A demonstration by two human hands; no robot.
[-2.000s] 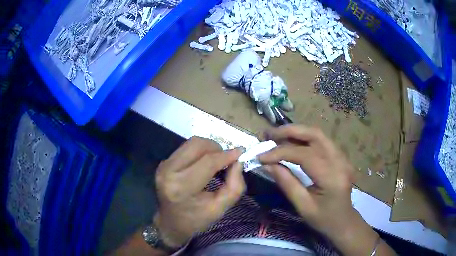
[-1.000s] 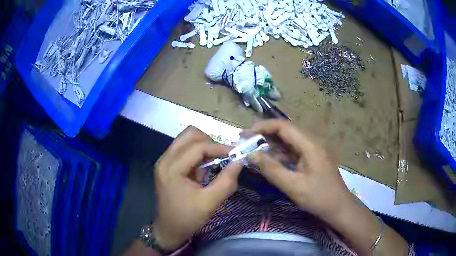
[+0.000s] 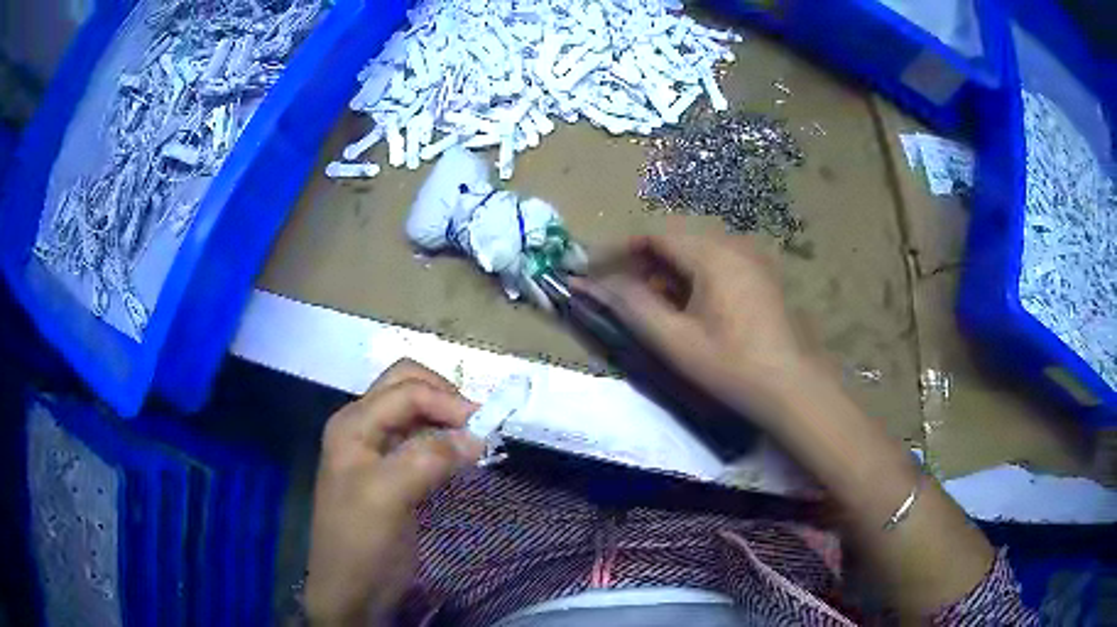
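Note:
My left hand (image 3: 390, 472) pinches a small white plastic piece (image 3: 500, 407) above the white front edge of the bench. The piece is blurred, so its details do not show. My right hand (image 3: 686, 312) is on the dark handle (image 3: 649, 374) of the cloth-padded tool, close behind its wrapped head. The white wrapped head (image 3: 472, 221) lies on the cardboard, pointing to the far left, with dark cord around it and a green patch near the handle. The right fingers are partly hidden and blurred.
A heap of white plastic pieces (image 3: 527, 74) lies at the far side of the brown cardboard (image 3: 355, 270). Small metal fittings (image 3: 723, 172) are heaped right of centre. Blue bins stand at left (image 3: 233, 233) and right (image 3: 992, 270). Stacked blue trays (image 3: 184, 514) are low at left.
My right hand has left the white piece and moved up and away onto the tool's handle. My left hand keeps the piece and is farther left. The whole view has shifted.

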